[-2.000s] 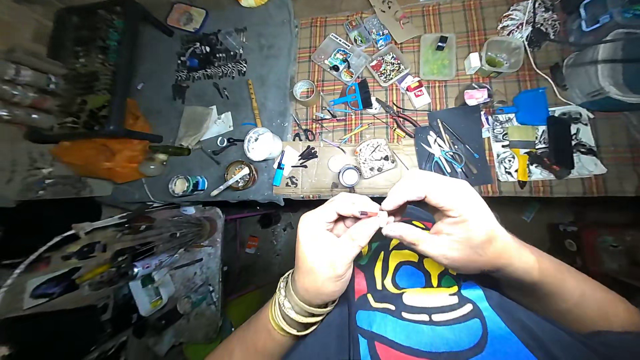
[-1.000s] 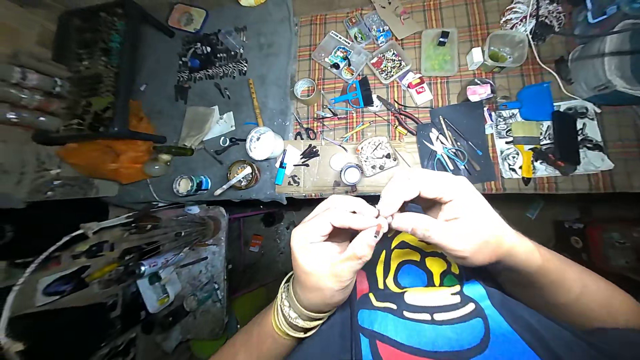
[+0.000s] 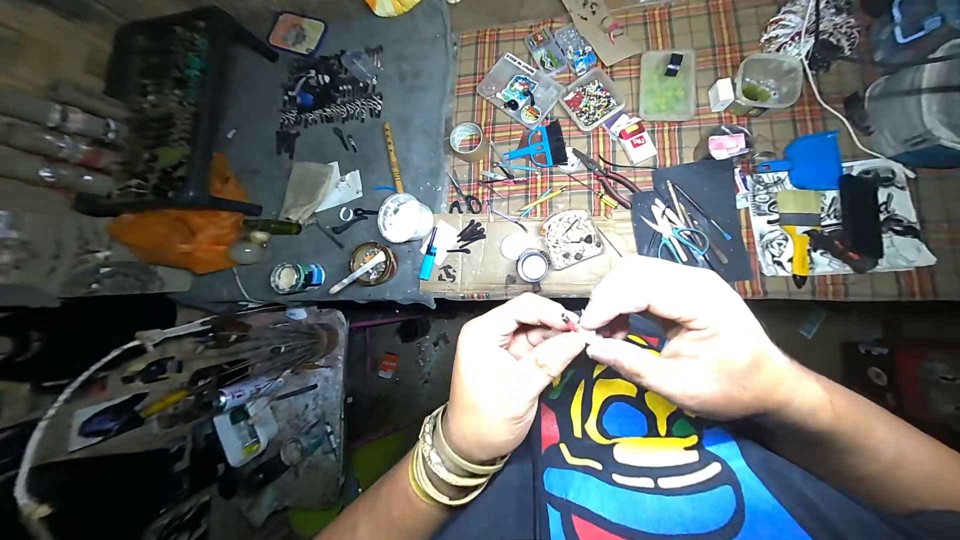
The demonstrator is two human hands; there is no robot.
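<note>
My left hand (image 3: 510, 375), with several bangles (image 3: 442, 469) at its wrist, pinches a tiny object (image 3: 571, 324) with a dark tip and a reddish part. My right hand (image 3: 675, 337) meets it there, thumb and forefinger closed on a small pale bit at the other end. Fingertips hide most of the piece, so its kind cannot be told. Both hands are held over the printed shirt, in front of the table's near edge. Just beyond them lie a jar with a whitish top (image 3: 532, 265) and a clear tray with dark small pieces (image 3: 571, 238).
Scissors (image 3: 679, 236) and slim tools lie on a black sheet (image 3: 739, 262). Pliers (image 3: 607, 178), a blue brush (image 3: 541, 144) and a bead box (image 3: 592, 99) stand farther back. At left are a white tub (image 3: 405, 217), a jar with a stick (image 3: 373, 264) and a lower cluttered table (image 3: 330, 375).
My hands stay together at nearly the same place, with small shifts of the fingers. The dark-tipped reddish piece, hard to see one second ago, shows again between the fingertips.
</note>
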